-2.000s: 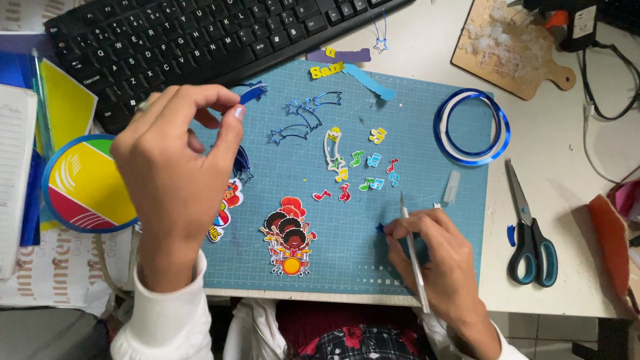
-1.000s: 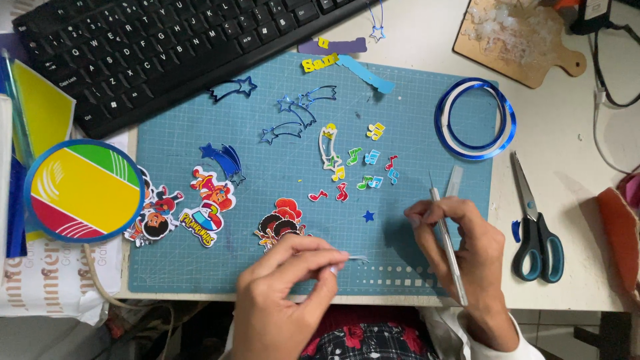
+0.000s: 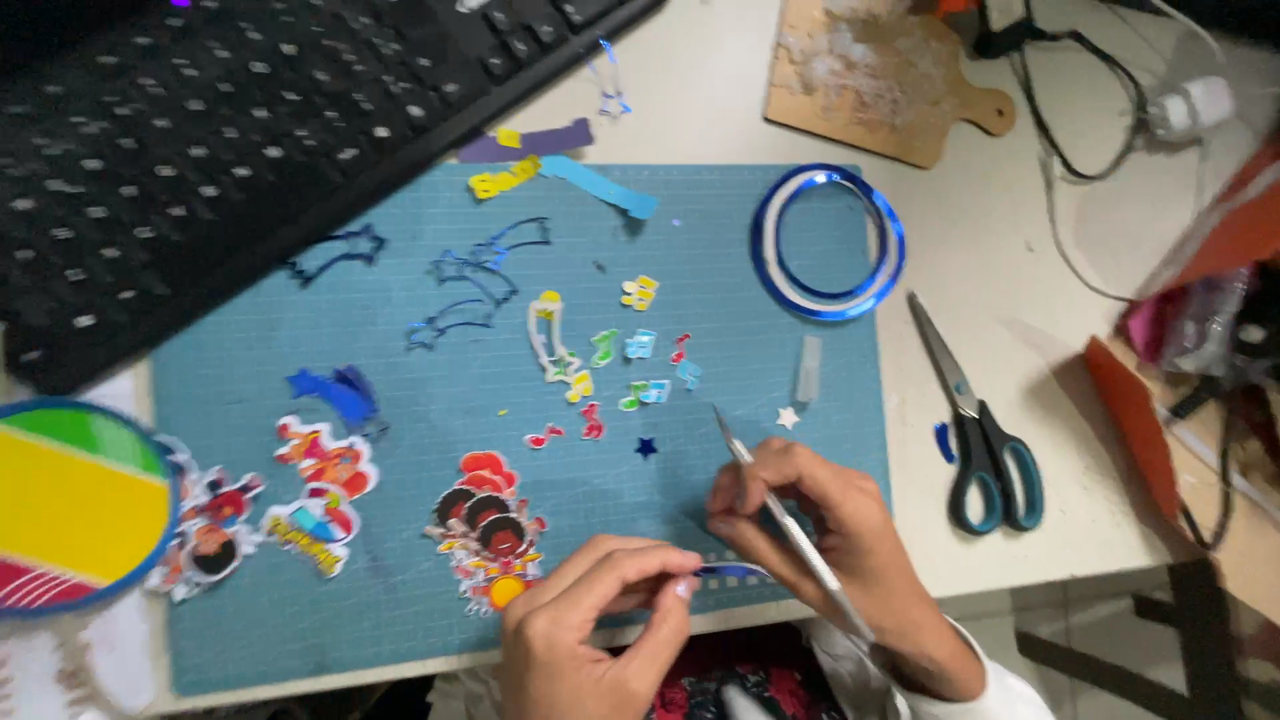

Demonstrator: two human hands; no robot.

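Observation:
My left hand [image 3: 610, 625] pinches a thin blue strip [image 3: 735, 572] between thumb and index finger near the front edge of the teal cutting mat [image 3: 400, 640]. In my right hand [image 3: 825, 540] is a metal craft knife [image 3: 800, 545], held like a pen, its tip pointing up and left above the mat. A dark blue star [image 3: 646, 448] and a white star [image 3: 788, 417] lie ahead of my hands. Small music-note cutouts [image 3: 640, 345] are scattered at the middle. Stacked drummer cutouts [image 3: 500, 540] lie just left of my left hand.
Scissors [image 3: 965, 410] lie right of the mat. Blue ribbon rolls [image 3: 765, 240] rest on its upper right. A black keyboard [image 3: 200, 150] covers the upper left. Shooting-star outlines [image 3: 470, 270] lie on the mat. A wooden board [image 3: 865, 80], cables [image 3: 1085, 170] and a round striped piece [image 3: 80, 505] surround it.
My left hand has come down from the upper left to the mat's front edge. The white star by the clear strip was not visible there one second ago. The view has shifted closer.

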